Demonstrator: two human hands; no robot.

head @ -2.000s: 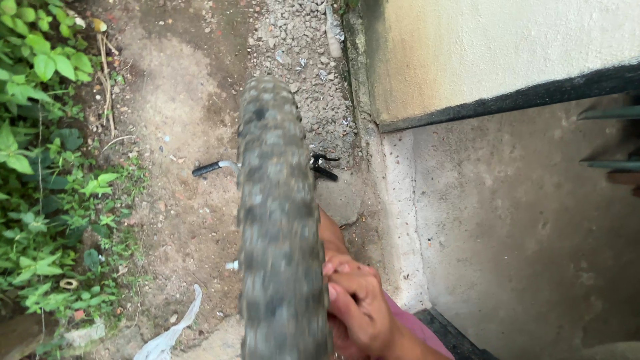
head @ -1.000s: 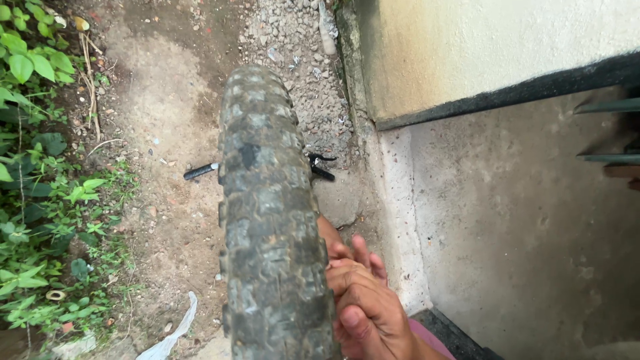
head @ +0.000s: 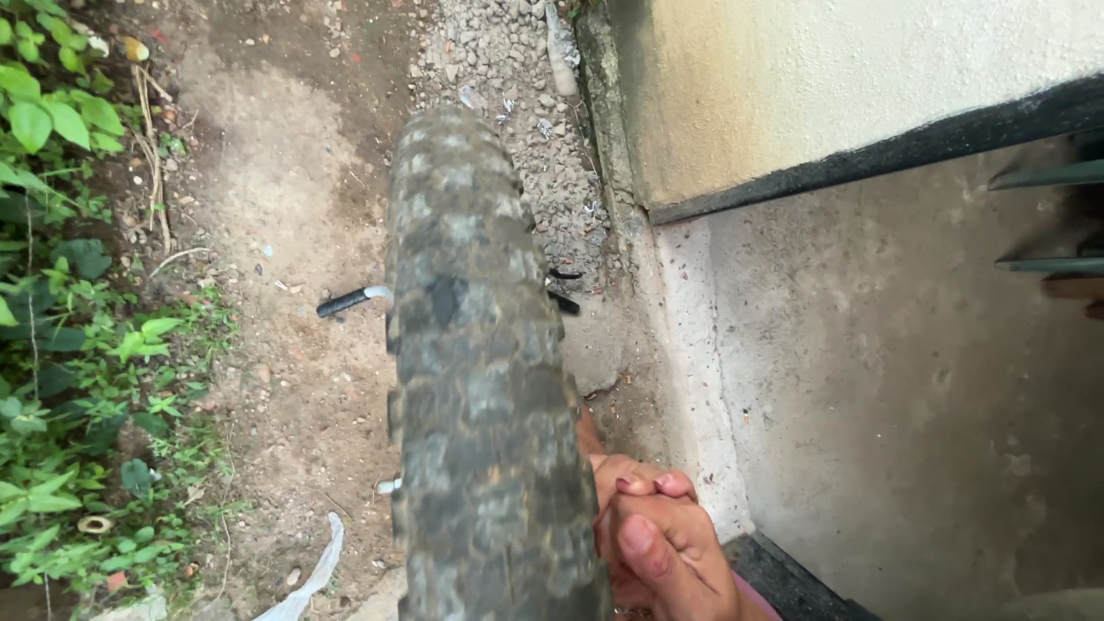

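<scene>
A knobby bicycle tyre (head: 487, 371) stands upright through the middle of the head view, its tread toward me. Beyond it, a handlebar grip (head: 343, 302) shows to its left near the ground, and a black grip and a brake lever (head: 565, 275) to its right. A metal axle end (head: 389, 486) pokes out low on the tyre's left. Just right of the tyre is my right hand (head: 668, 543), its fingers curled; the tyre hides what they hold, if anything. My left hand (head: 609, 470) lies mostly behind the tyre and my right hand, so its grip cannot be seen.
Green plants (head: 78, 388) border the dirt path on the left. Gravel (head: 517, 60) lies beyond the tyre, with a plastic strip (head: 315, 573) at lower left. A painted wall (head: 828, 78) and a concrete floor (head: 888, 388) are at right, with green slats (head: 1052, 263) at the edge.
The tyre's tread was blurred two seconds ago and is sharper now. My right hand's fingers, more spread a second ago, have curled in. The hands remain beside the tyre.
</scene>
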